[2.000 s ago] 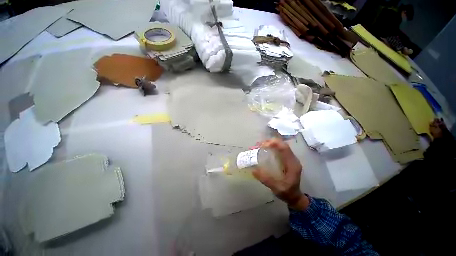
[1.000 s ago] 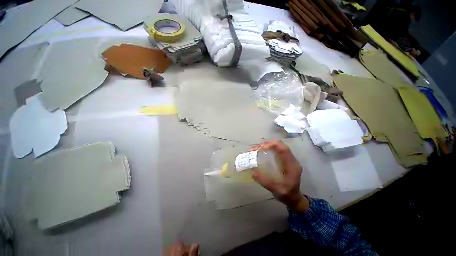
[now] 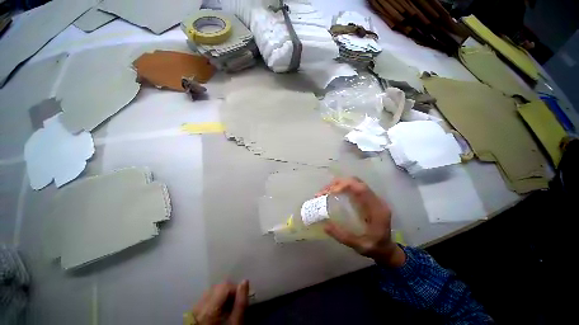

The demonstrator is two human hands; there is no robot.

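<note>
My right hand holds a clear glue bottle with a white label. The bottle lies nearly level, its pale nozzle pointing left over the near left corner of a greyish-beige cut panel in front of me. The hand and bottle hide part of the panel. My left hand is at the bottom edge, partly cut off, with fingers bent; whether it holds anything is unclear. A stack of beige panels lies at left. A stack of white pieces lies right of centre.
Around the work lie a large beige panel, yellow tape, a plastic bag, a brown-orange leather piece, a tape roll, a white bundle, olive-tan panels and a white piece.
The view has shifted slightly. My left hand has come into view at the bottom edge and further in. The bottle's nozzle has moved from the panel's far left part to its near left corner.
</note>
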